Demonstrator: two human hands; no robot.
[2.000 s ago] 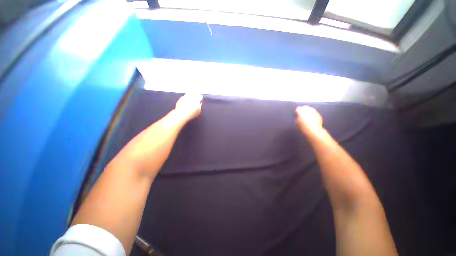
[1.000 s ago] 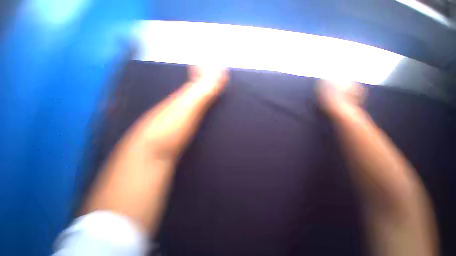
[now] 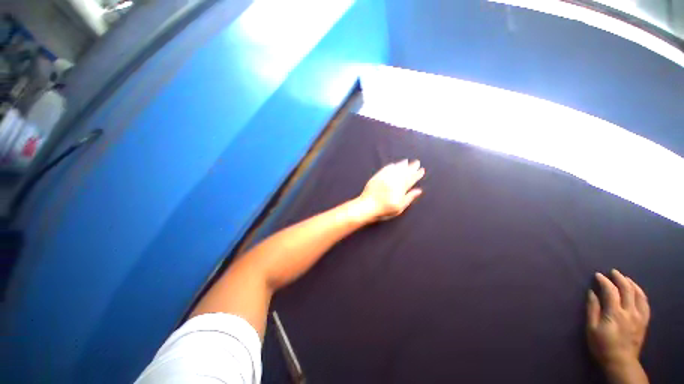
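Dark fabric [image 3: 465, 262] covers the machine bed, with its far edge along a bright white strip of the bed [image 3: 510, 124]. My left hand [image 3: 394, 189] lies on the cloth near its far left part, fingers apart, palm down, holding nothing. My right hand [image 3: 618, 313] lies palm down on the cloth at the right, fingers slightly spread, holding nothing. A thin metal tool [image 3: 286, 346], possibly shears, lies on the cloth near my left forearm, cut off by the bottom edge. Faint creases show in the cloth.
A large blue machine cover [image 3: 180, 187] runs along the left side of the bed, with a dark gap between. A blue panel [image 3: 540, 52] stands behind the white strip. Cluttered items and a whitish container [image 3: 45, 116] are at the far left.
Both hands have left the cloth's far edge and come nearer on the cloth, now with fingers spread. The view has turned left, showing more of the blue cover. The thin tool shows more.
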